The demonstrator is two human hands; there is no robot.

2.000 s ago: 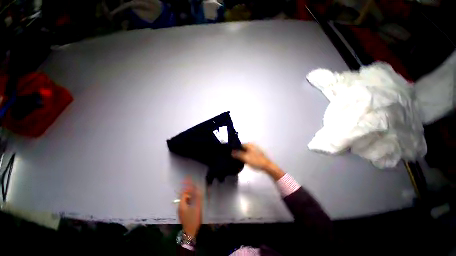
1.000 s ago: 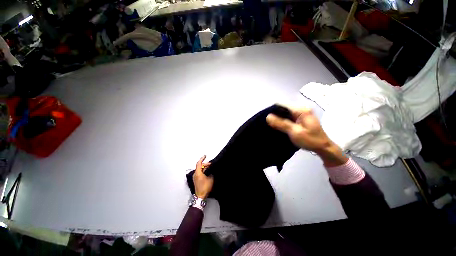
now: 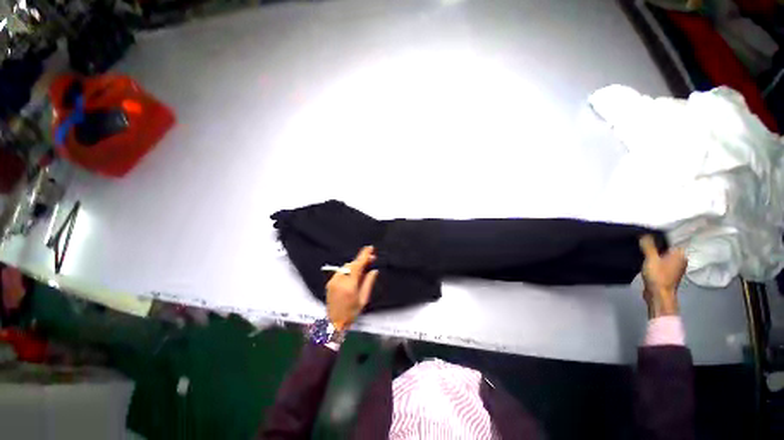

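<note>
A dark garment (image 3: pixel 516 249) lies stretched sideways near the front edge of the pale table, its left part wider and folded. My right hand (image 3: pixel 664 271) grips its far right end beside the white heap. My left hand (image 3: pixel 346 292) rests on the lower edge of its left part, fingers partly spread. A thin white stick (image 3: pixel 335 269) shows between the fingers of my left hand; what it is cannot be told.
A crumpled white fabric heap (image 3: pixel 722 180) is at the right. A red plastic bag (image 3: pixel 116 125) with a blue strip and dark content sits at the far left. A black hanger (image 3: pixel 64 236) lies near the left edge. Green floor (image 3: pixel 206 382) shows below the table's cream edge (image 3: pixel 413 331).
The dark garment, earlier bunched and then lifted at its right side, now lies long and flat. My right hand has moved right and down with its end. The view has tilted down.
</note>
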